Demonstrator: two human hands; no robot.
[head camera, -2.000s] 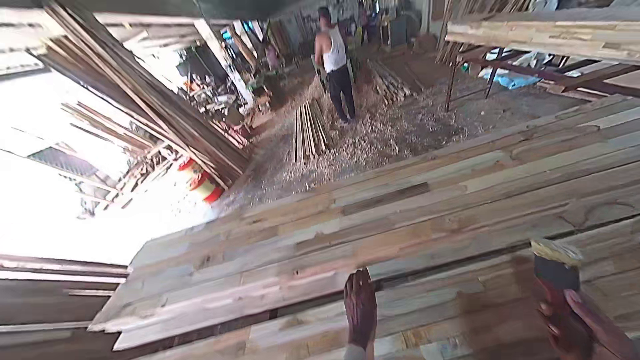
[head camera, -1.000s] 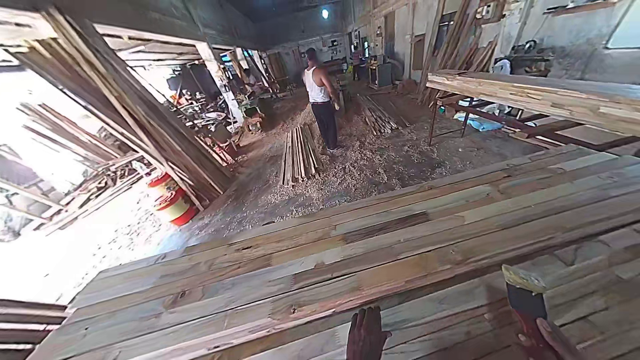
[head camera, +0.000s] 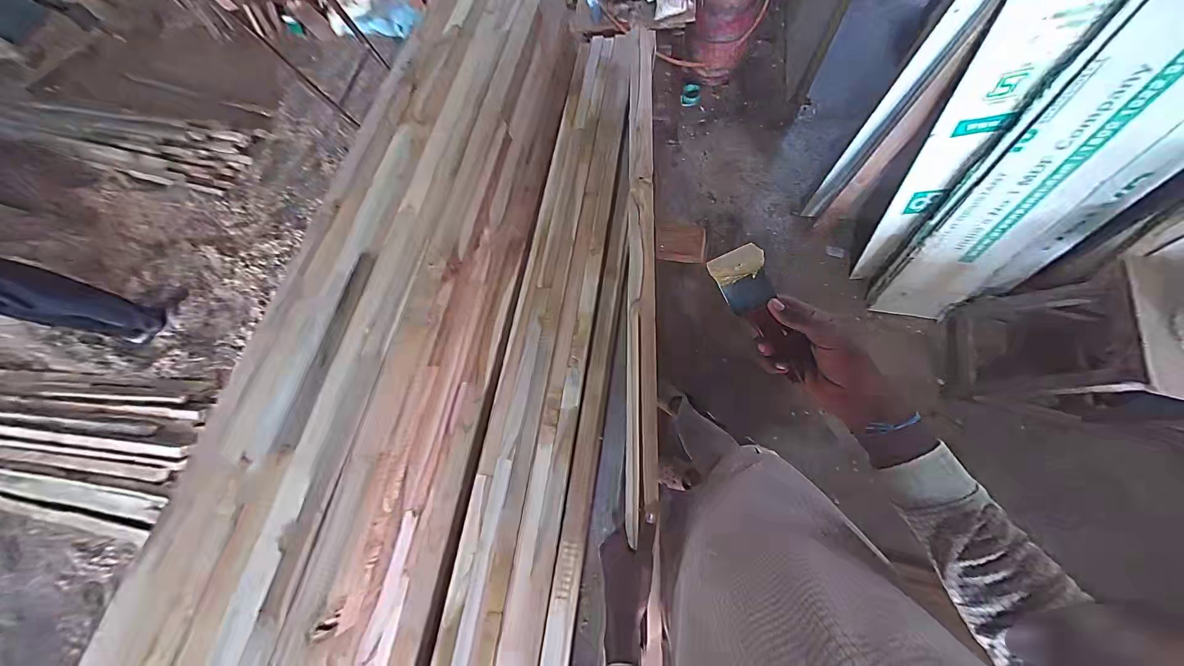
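Note:
My right hand (head camera: 823, 356) holds a flat paintbrush (head camera: 740, 282) out over the floor, right of the boards. The brush has pale, yellowish bristles and a dark ferrule, and points up and left. Long panels of joined wood strips (head camera: 398, 277) lie side by side, with dark gaps between some of them. A narrow wooden strip (head camera: 640, 305) runs along their right edge. Low on that edge is a narrow dark brown shape, apparently my left hand (head camera: 627, 578); its fingers cannot be made out.
Printed white boards (head camera: 1027, 157) lean at the upper right, above a wooden frame (head camera: 1045, 342). A small wooden block (head camera: 681, 242) juts out beside the panels. Piled strips (head camera: 92, 444), wood shavings (head camera: 264, 231) and another person's dark-clothed leg (head camera: 79, 301) are at left. A reddish container (head camera: 726, 37) stands behind.
The view has swung strongly to the right and down. The brush, over the panels in the earlier frames, is now over the floor beside them, still in my right hand.

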